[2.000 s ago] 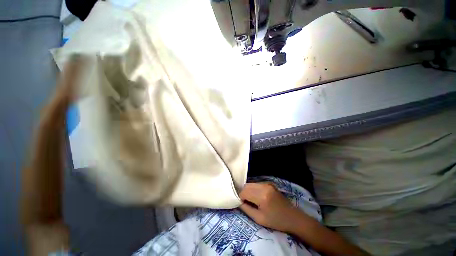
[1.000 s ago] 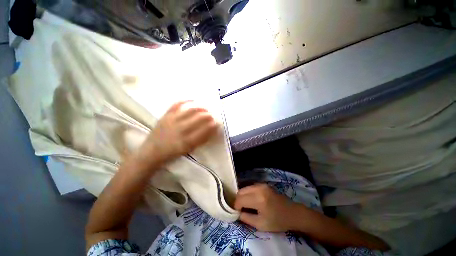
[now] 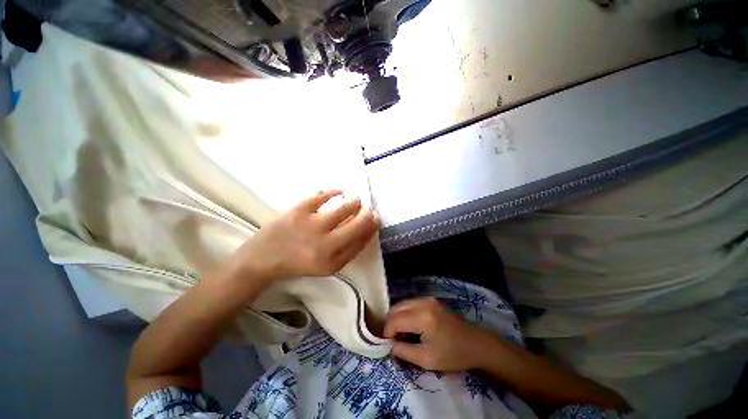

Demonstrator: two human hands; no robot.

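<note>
The cream garment piece (image 3: 107, 164) lies over the left of the machine table and hangs over its front edge toward the lap. My left hand (image 3: 316, 237) is on the cloth near its right edge, fingertips at that edge; part of the cloth under it is hidden. My right hand (image 3: 431, 334) pinches the lower corner of the cloth at the lap, beside a curved seam edge with a dark border (image 3: 362, 315). The presser foot and needle area under the machine head (image 3: 312, 69) is partly lost in lamp glare.
The machine bed (image 3: 525, 135) has a long dark joint line and a grey stitched-looking front edge (image 3: 508, 200). Layered cream-grey cloth (image 3: 623, 270) lies right of the lap. A black cloth (image 3: 22, 26) is at the far top left. A dark metal part (image 3: 713, 29) is at top right.
My left hand swung from the far left onto the cloth, then moved slightly right and down to its right edge. The cloth's left part spread out leftward. My right hand keeps its pinch.
</note>
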